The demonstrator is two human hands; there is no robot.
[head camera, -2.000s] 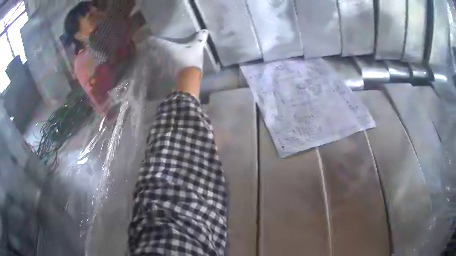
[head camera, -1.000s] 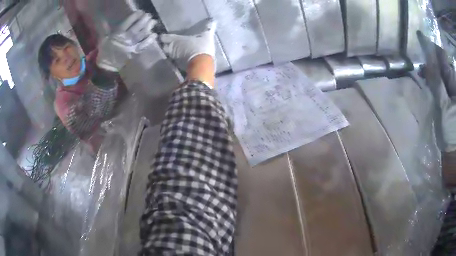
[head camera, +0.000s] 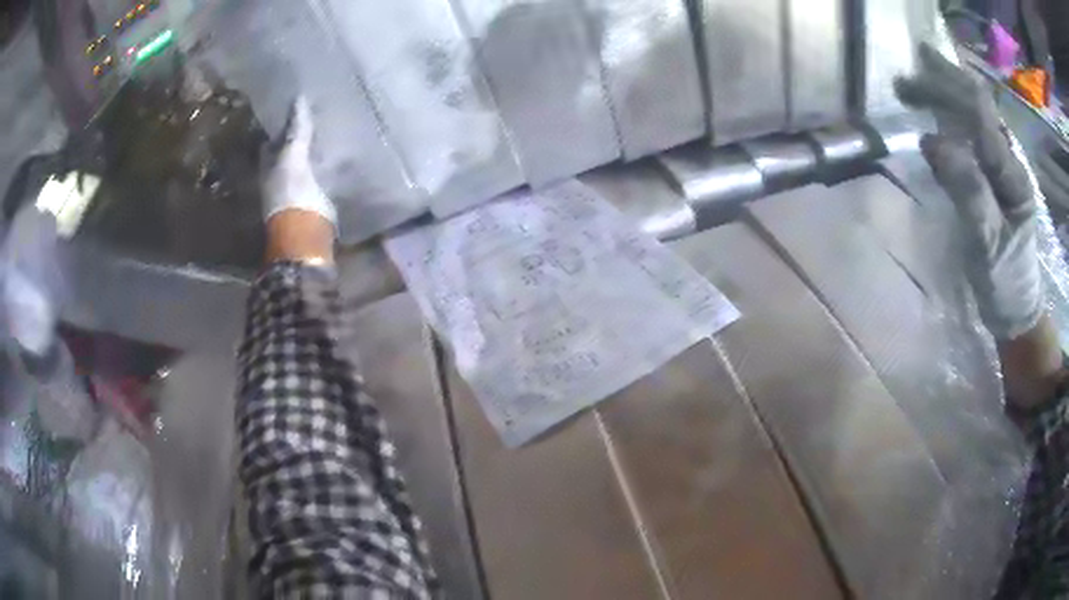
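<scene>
Grey sheet-metal housings (head camera: 551,94) lie side by side in an upper row, with a second row (head camera: 528,504) nearer me. A printed paper sheet (head camera: 563,305) lies flat across the near row, its top edge at the upper row. My left hand (head camera: 300,176), in a white glove, is at the left end of the upper row against a housing; its fingers are partly hidden. My right hand (head camera: 991,211), gloved and greyish, is at the right end with its fingers apart, beside or against clear film (head camera: 985,469).
At the left edge there are blurred red cloth (head camera: 117,369) and a whitish shape (head camera: 29,281), perhaps another person's glove. Shiny film (head camera: 152,539) hangs at the lower left. Indicator lights (head camera: 152,47) show at the upper left. Orange and pink items (head camera: 1032,84) are at the upper right.
The view has shifted right, so the stack and paper appear further left. My left hand has moved to the left end of the row. My right hand has come further into view. The other person's face has left view.
</scene>
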